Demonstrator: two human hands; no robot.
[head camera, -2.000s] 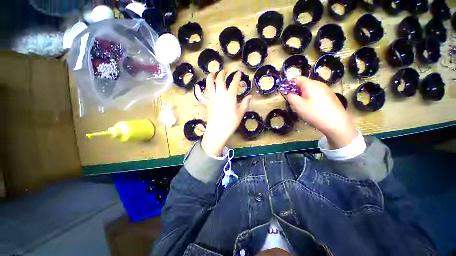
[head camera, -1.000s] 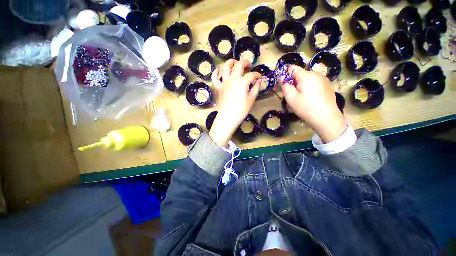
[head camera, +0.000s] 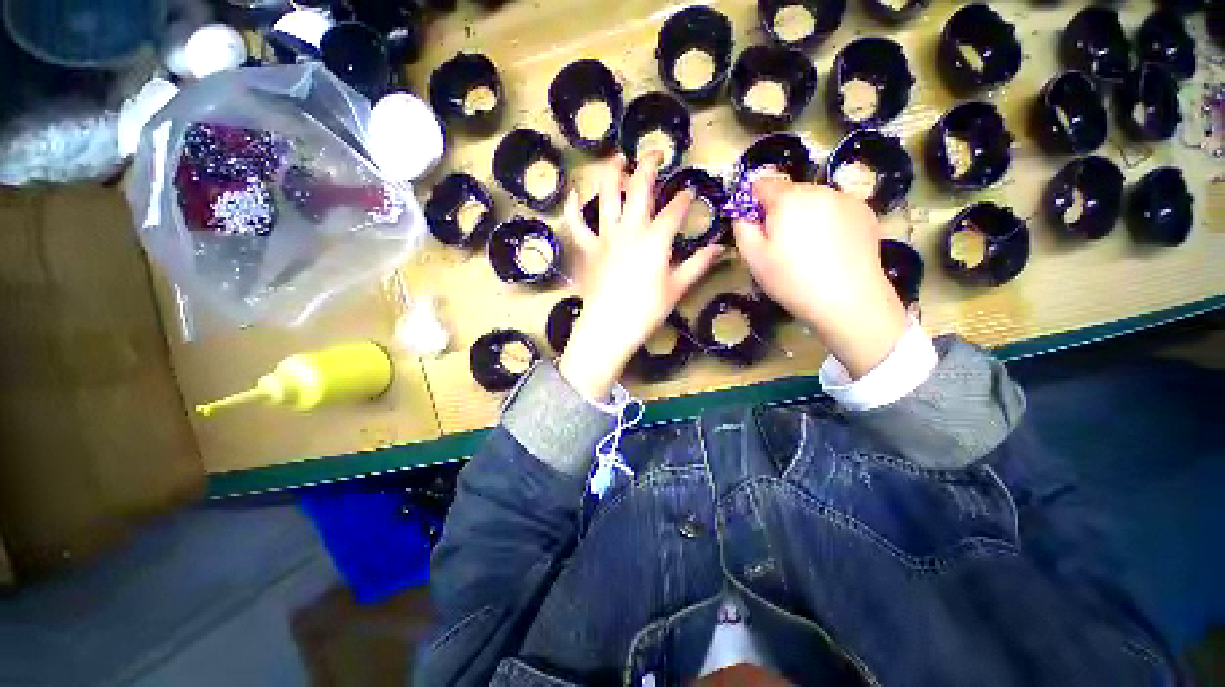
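Note:
Glossy black cups with pale tan centres stand in rows on the wooden bench. My left hand (head camera: 631, 269) has its fingers spread over and beside a black cup (head camera: 695, 212); the fingertips are near its left rim, and I cannot tell if they touch it. My right hand (head camera: 822, 262) pinches a small bunch of purple trim pieces (head camera: 742, 199) just right of that cup. The fingers and the bunch partly hide the cups beneath them.
At the left lie a clear plastic bag (head camera: 276, 262) with dark red and white contents, a yellow squeeze bottle (head camera: 333, 376) and a white scrap (head camera: 422, 328). White round cups (head camera: 406, 137) are beside the bag. The green bench edge (head camera: 323, 464) runs in front of me.
My left fingers closed in at the cup, then spread apart again. My right hand has moved slightly left with the purple bunch. The bag and bottle appear further left in the view.

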